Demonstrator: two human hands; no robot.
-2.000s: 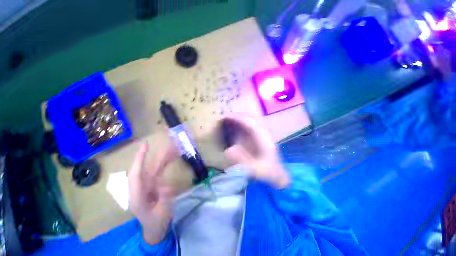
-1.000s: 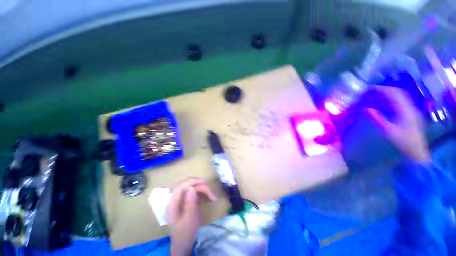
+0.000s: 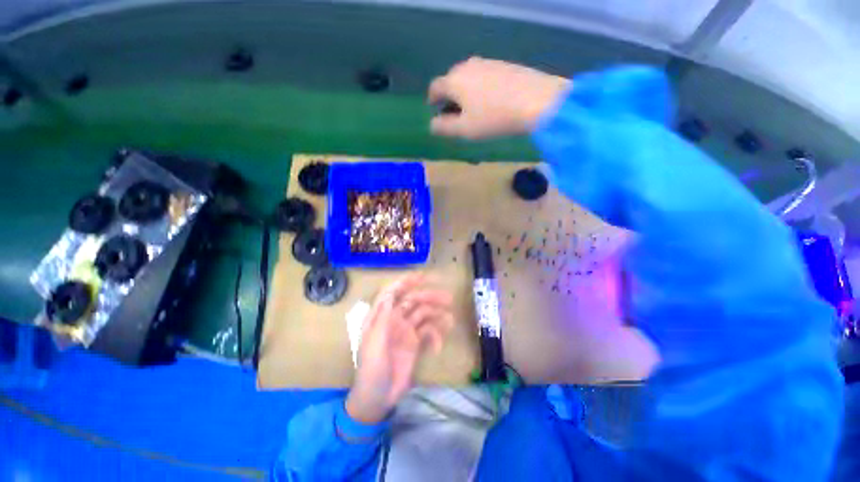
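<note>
My right hand (image 3: 490, 99) reaches over the green belt behind the cardboard. Its fingers are around a dark round black housing (image 3: 450, 108), mostly hidden by them. My left hand (image 3: 401, 329) is above the cardboard, fingers apart and slightly blurred, with nothing seen in it. The electric screwdriver (image 3: 487, 306) lies on the cardboard to its right, tip pointing away from me. The blue parts bin (image 3: 423, 216) holds a heap of shiny metal pieces (image 3: 382, 222). Small dark screws (image 3: 556, 254) are scattered right of the screwdriver.
Several black housings (image 3: 325, 284) stand left of the bin, and one (image 3: 530, 184) lies at the back. More lie on crinkled film (image 3: 57, 264) over a black box (image 3: 141, 325). Spaced parts (image 3: 375, 80) line the belt. My right sleeve mostly hides the lit station.
My right hand has moved from the far right, beyond the lit station, to the belt behind the cardboard, now around a dark part. My left hand's fingers have spread. The view has shifted left.
</note>
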